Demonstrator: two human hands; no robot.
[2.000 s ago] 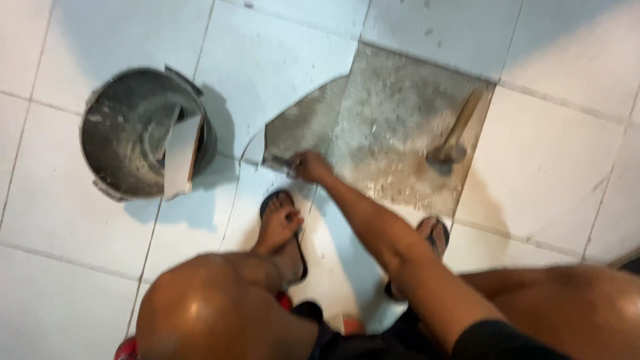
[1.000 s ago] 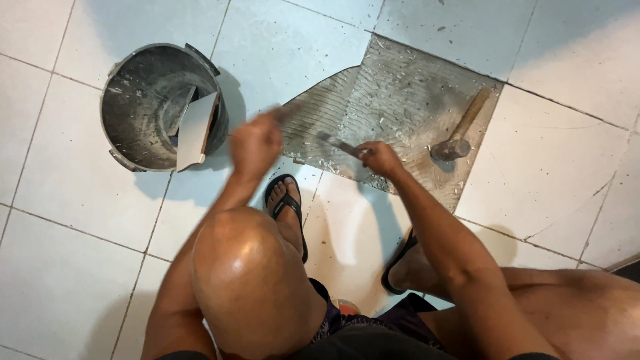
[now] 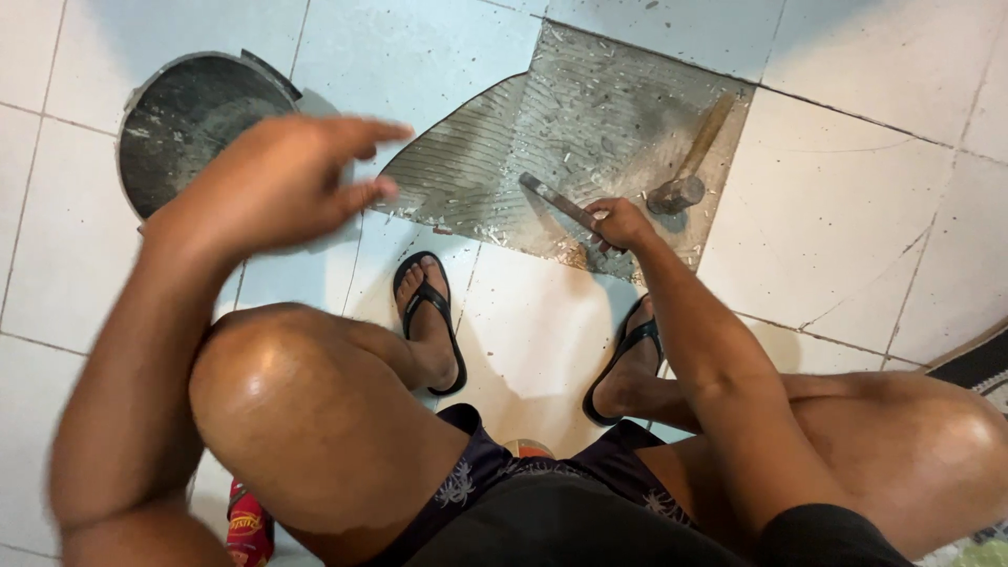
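My right hand (image 3: 620, 224) grips a flat metal bar, likely a chisel (image 3: 555, 198), held slantwise above a patch of exposed, ridged floor mortar (image 3: 598, 118). Blurred by motion, my left hand (image 3: 295, 177) has its fingers apart and nothing visible in it; it is raised in front of the black bucket (image 3: 177, 118) and hides part of it. A hammer with a wooden handle (image 3: 711, 134) and a steel head (image 3: 676, 194) lies on the mortar patch, to the right of the bar. Small white chips are scattered over the patch.
White floor tiles (image 3: 827, 213) surround the patch, whose upper left edge is curved. A cracked tile lies at the right. My feet in black flip-flops (image 3: 431, 323) stand below the patch. A red packet (image 3: 250, 526) is beside my left leg, and a dark-edged object sits at the far right.
My left hand has moved from the patch's left side to in front of the bucket. The tile piece seen in the bucket earlier is now out of sight. The hammer still lies on the patch.
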